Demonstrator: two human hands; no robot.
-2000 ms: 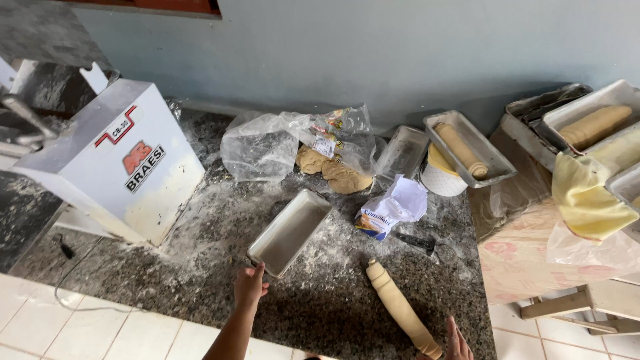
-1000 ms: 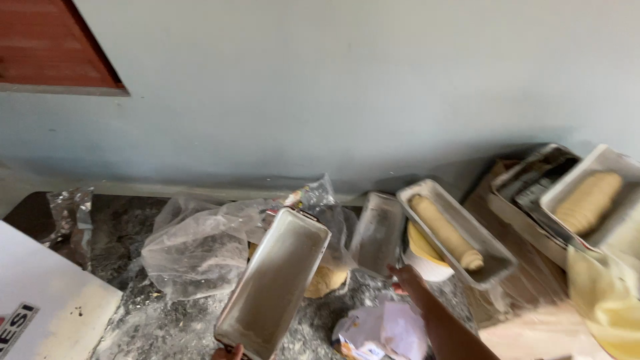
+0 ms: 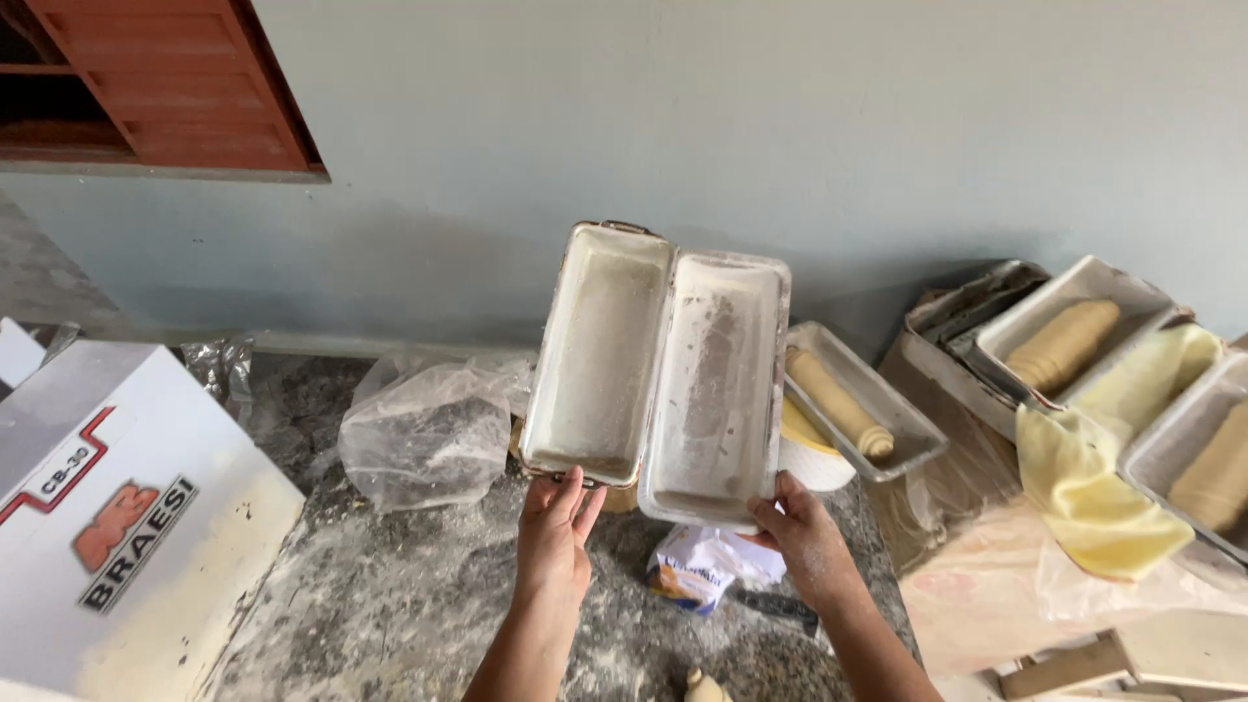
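Two floured metal loaf pans are held up side by side above the counter, their long edges touching. My left hand grips the near end of the left loaf pan, which has a darkened rim. At the lower right corner of the right loaf pan, my right hand holds on with thumb and fingers. Below them lie a crumpled printed package and the tip of a rolled dough log, mostly out of view. Behind the pans, the dough on the counter is largely hidden.
A white Braesi machine stands left on the floured granite counter. Beside a clear plastic bag are the held pans. A pan with dough rests on a white tub. More dough-filled pans and yellow cloth are right.
My left hand has raised its pan from the counter. My right hand, empty near the dough log two seconds ago, now holds the pan that lay beside the tub. The view has tilted up.
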